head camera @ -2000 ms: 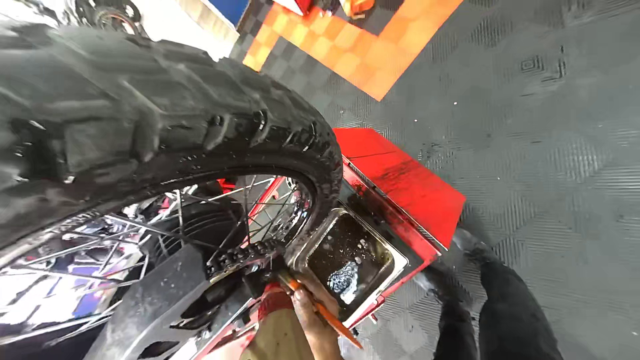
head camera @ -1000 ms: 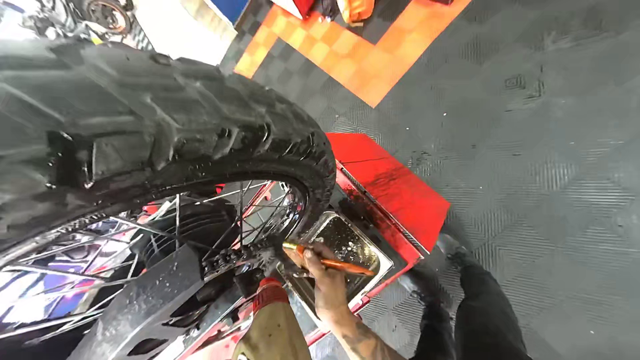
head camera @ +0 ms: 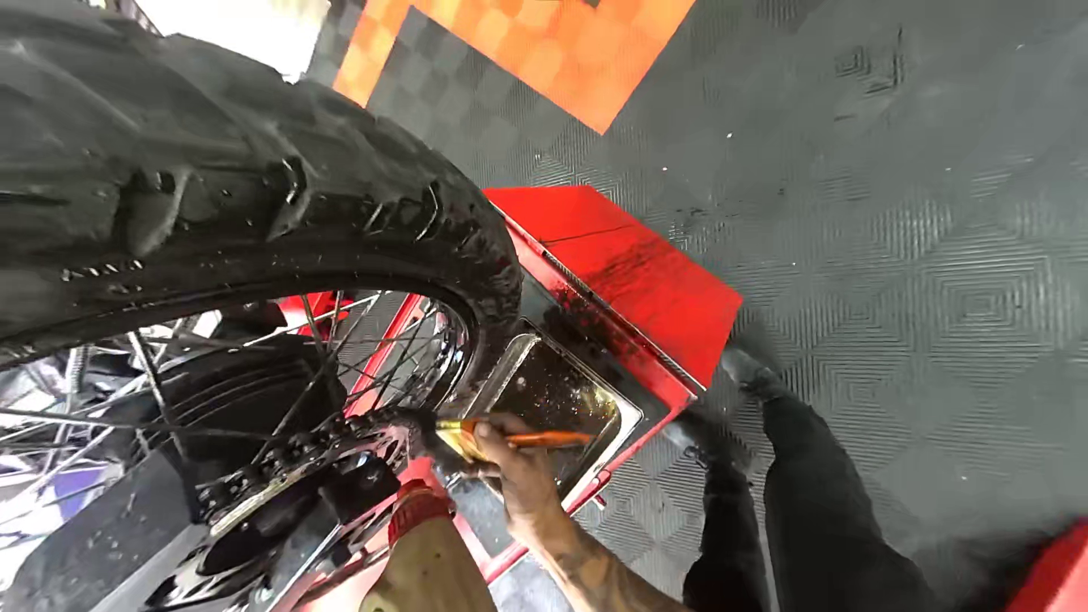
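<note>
My right hand grips a paintbrush by its orange handle. The brush's pale head points left, against or close by the dark, wet rear end of the motorcycle chain. Below the brush lies a metal tray holding dark liquid with bubbles or flecks on it. A tan sleeve with a red cuff reaches up beside the chain; my left hand at its end is blurred against the dark parts, and its grip cannot be made out. The spoked wheel with its knobby tire stands just above the chain.
The tray sits on a red stand with a sloped, dirt-smeared panel. A dark swingarm is at lower left. Grey ribbed floor tiles and an orange tile strip surround the stand. Dark-clothed legs stand at its right.
My right hand and the brush have moved up from low by the tray's lower left; the brush handle, earlier slanting down, now lies nearly level across the tray. The liquid's white reflection has gone.
</note>
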